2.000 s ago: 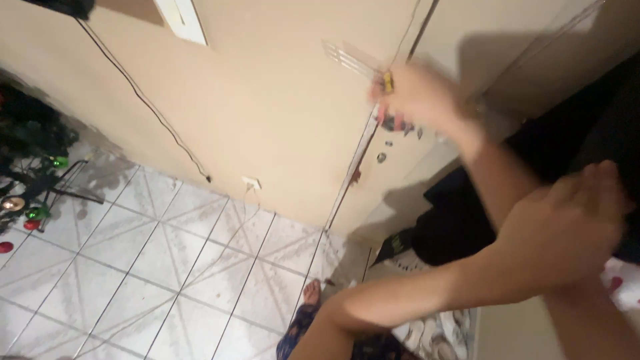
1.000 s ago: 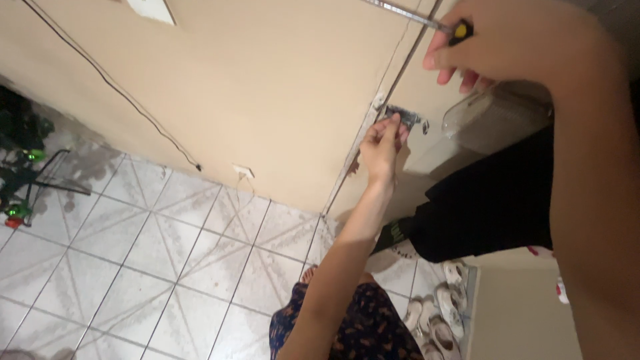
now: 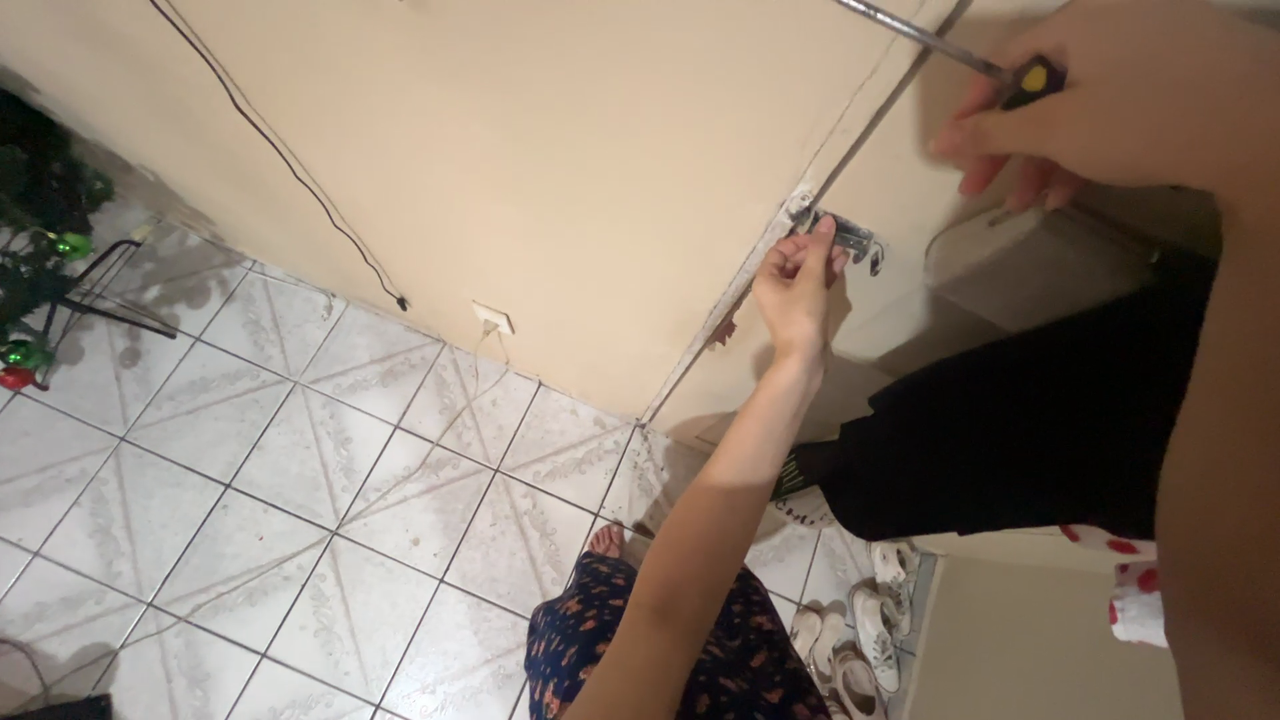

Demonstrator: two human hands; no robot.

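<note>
My left hand [image 3: 797,295] reaches up to a metal latch [image 3: 850,238] mounted beside the door's edge, with thumb and fingers pinched on its left end. At the upper right, my right hand [image 3: 1040,125] holds a screwdriver [image 3: 930,40] by its black and yellow handle. The screwdriver's shaft points to the upper left, away from the latch, and its tip is out of view. Part of the latch is hidden by the left fingers.
Black cloth [image 3: 1020,430] hangs right of the left arm, above several shoes [image 3: 875,630]. A wall outlet [image 3: 492,318] with a plug sits low on the wall. A black cable [image 3: 300,170] hangs down it. A Christmas tree [image 3: 45,220] stands at the far left on the tiled floor [image 3: 300,470].
Two seconds ago the arms crossed, the left hand away from the latch; it now touches the latch. The right hand has moved up and to the right with the screwdriver.
</note>
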